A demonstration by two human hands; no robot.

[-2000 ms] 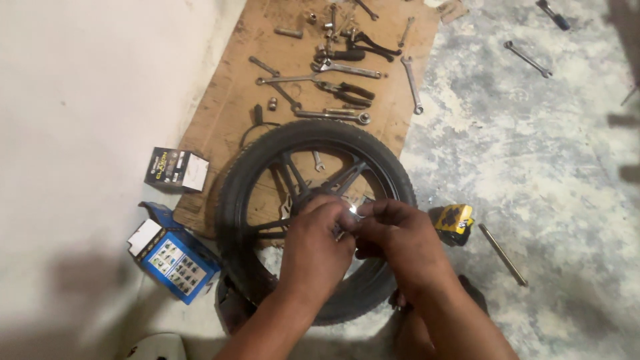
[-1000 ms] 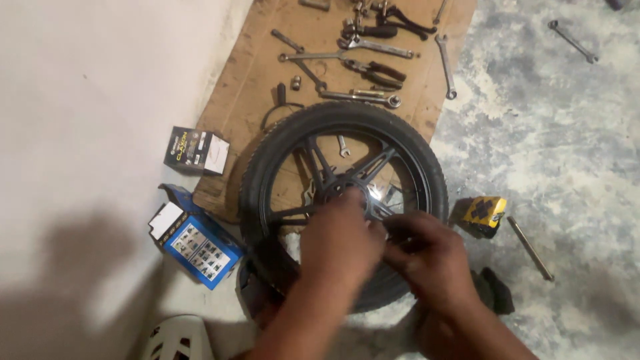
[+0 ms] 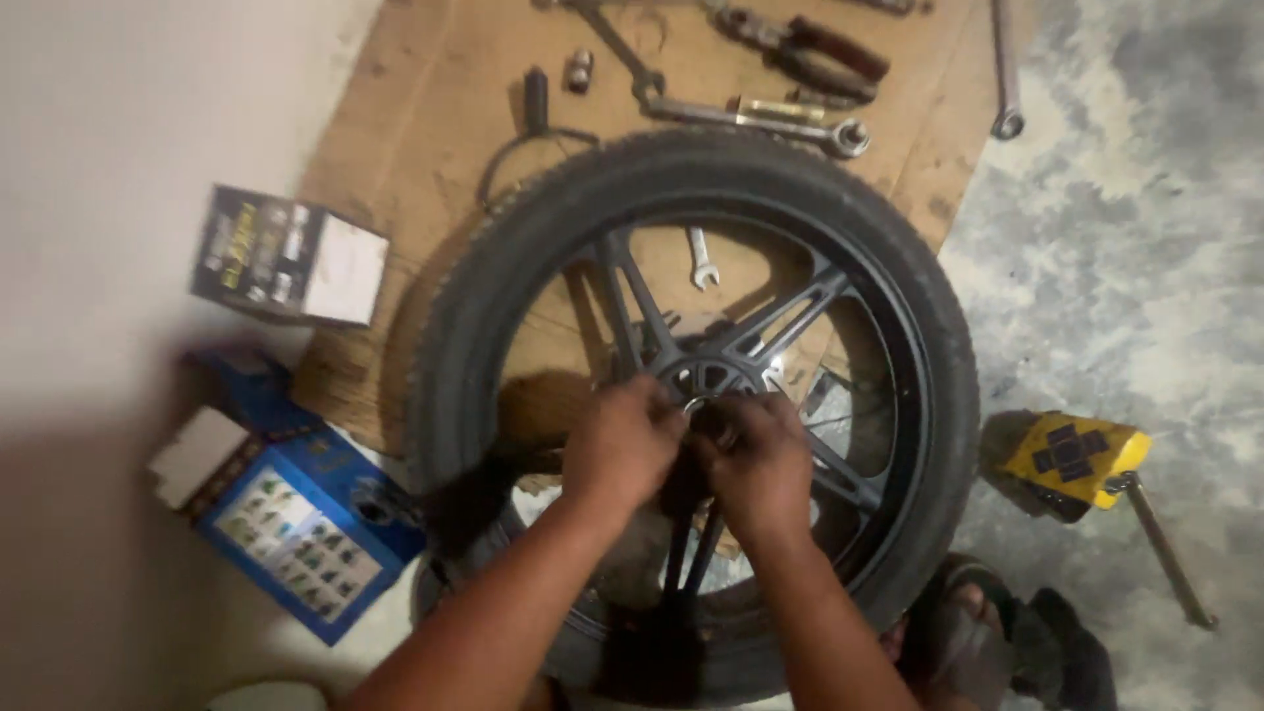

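Observation:
A black spoked motorcycle wheel with its tyre point(image 3: 691, 163) lies flat over a cardboard sheet and the floor. At its hub point(image 3: 706, 373), my left hand point(image 3: 622, 444) has its fingertips bent down beside the centre opening. Close on its right, my right hand point(image 3: 758, 449) has its fingers curled round a small dark part point(image 3: 719, 423) by a shiny metal ring. Whether the left fingertips grip anything cannot be made out. Through the spokes, a small open-end wrench point(image 3: 702, 262) shows on the cardboard.
Pliers point(image 3: 829, 59), a ratchet wrench point(image 3: 790, 126) and a socket point(image 3: 580, 72) lie on the cardboard point(image 3: 415, 109) beyond the tyre. At left stand a black-and-white box point(image 3: 286, 257) and a blue box point(image 3: 316, 533). A yellow packet point(image 3: 1076, 459) and a metal rod point(image 3: 1170, 553) lie right, near a foot.
The view has come closer to the wheel. Both hands stay over the hub; my left hand, blurred a second ago, now rests nearer its opening, beside my right hand.

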